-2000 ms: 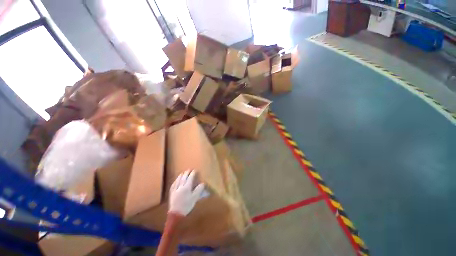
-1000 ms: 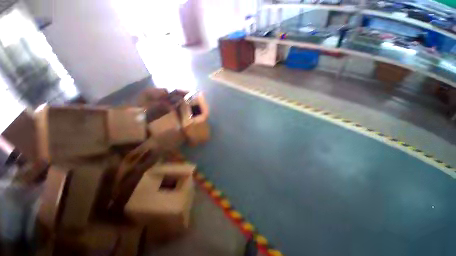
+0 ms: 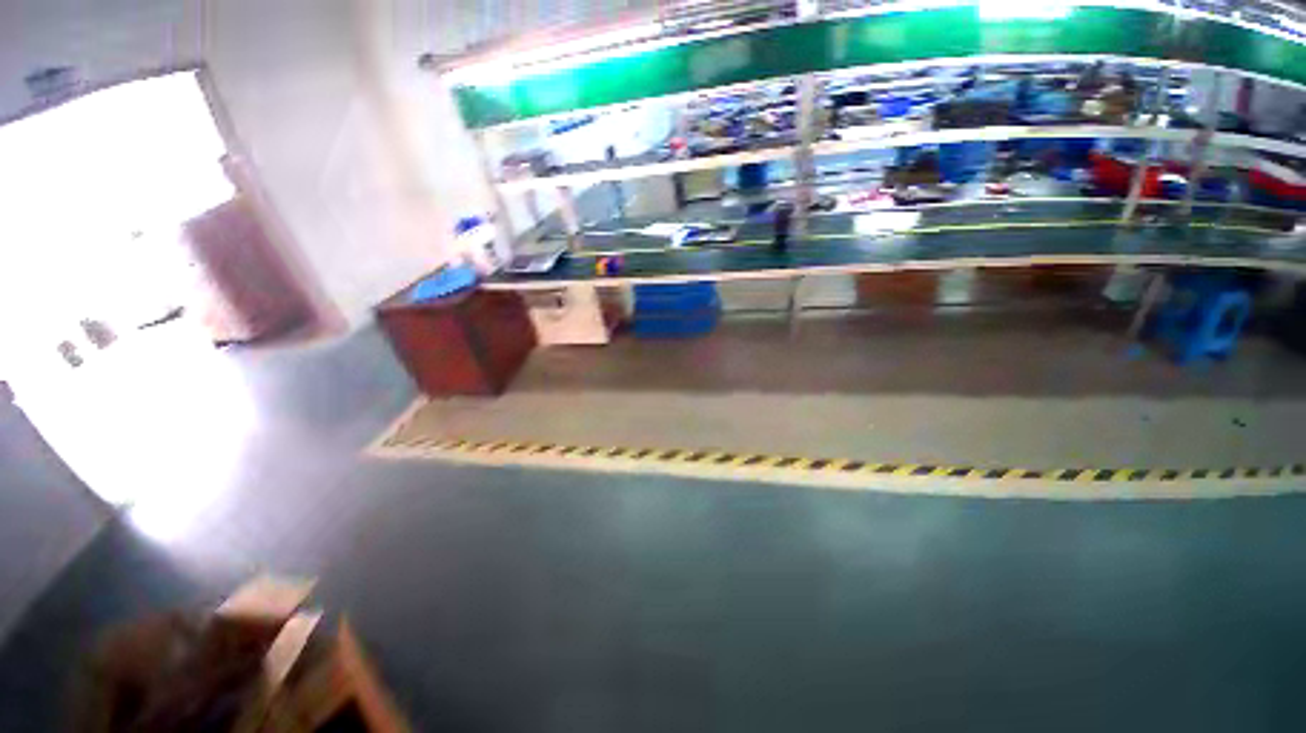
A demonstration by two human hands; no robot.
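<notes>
Neither of my hands is in the picture. Nearest in front of me, at the lower left edge, are open brown cardboard boxes (image 3: pixel 351 680) with raised flaps. They are blurred and cut off by the bottom edge, so their contents cannot be told.
Blue-green floor (image 3: pixel 688 602) lies ahead, bounded by yellow-black tape (image 3: pixel 859 470). Beyond stands a long assembly bench (image 3: pixel 917 251) with loaded shelves. Under or beside it are a reddish-brown cabinet (image 3: pixel 466 344), a blue tote (image 3: pixel 675 309) and a blue stool (image 3: pixel 1212 324). A bright doorway (image 3: pixel 129 315) is left.
My view has swung right and up, from the box heap by the windows to the bench. The white-gloved hand seen on a large carton two seconds ago has left the picture.
</notes>
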